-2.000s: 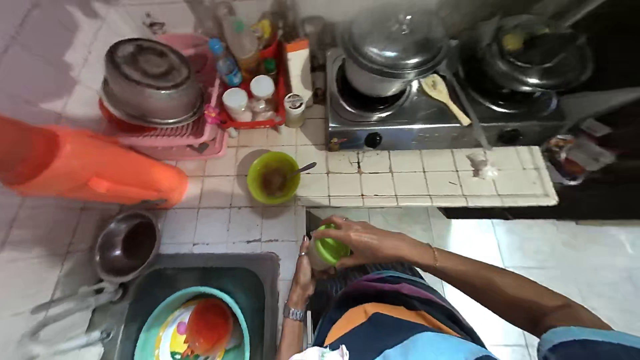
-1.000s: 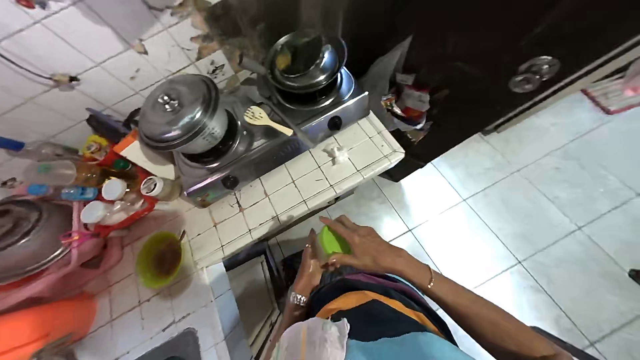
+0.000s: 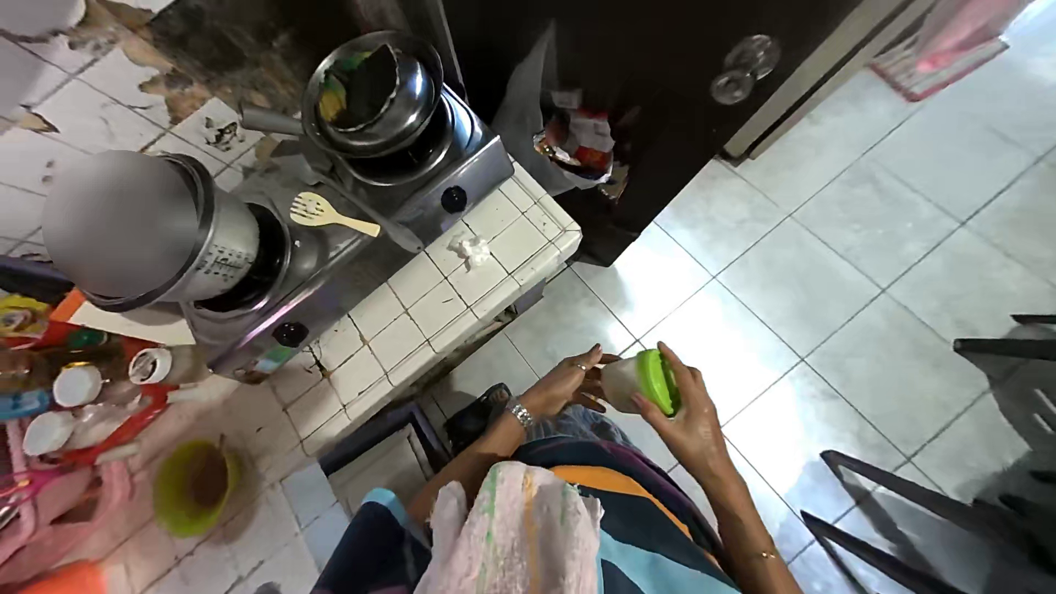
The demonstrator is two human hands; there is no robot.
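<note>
My right hand [image 3: 689, 404] grips the green lid [image 3: 658, 382] of a small whitish container [image 3: 623, 384], which is tilted on its side in front of my body. My left hand [image 3: 569, 386], with a ring and a metal watch, is at the container's other end; its fingers touch or nearly touch the base, and I cannot tell which. A cloth [image 3: 524, 528] hangs over my front. On the tiled counter at the left stands a green bowl [image 3: 195, 487] with brown contents.
A gas stove [image 3: 355, 247] carries a lidded pot [image 3: 223, 247], a pan [image 3: 375, 95] and a pale slotted spatula [image 3: 330, 216]. The tiled counter's edge [image 3: 445, 346] runs left of my hands. A plastic bag [image 3: 569, 148] hangs by a dark door; dark chair legs [image 3: 891, 495] stand at lower right.
The view has swung right, from the sink and counter toward the floor. Both hands have moved away from the counter with the container, and my left hand's fingers have loosened around it.
</note>
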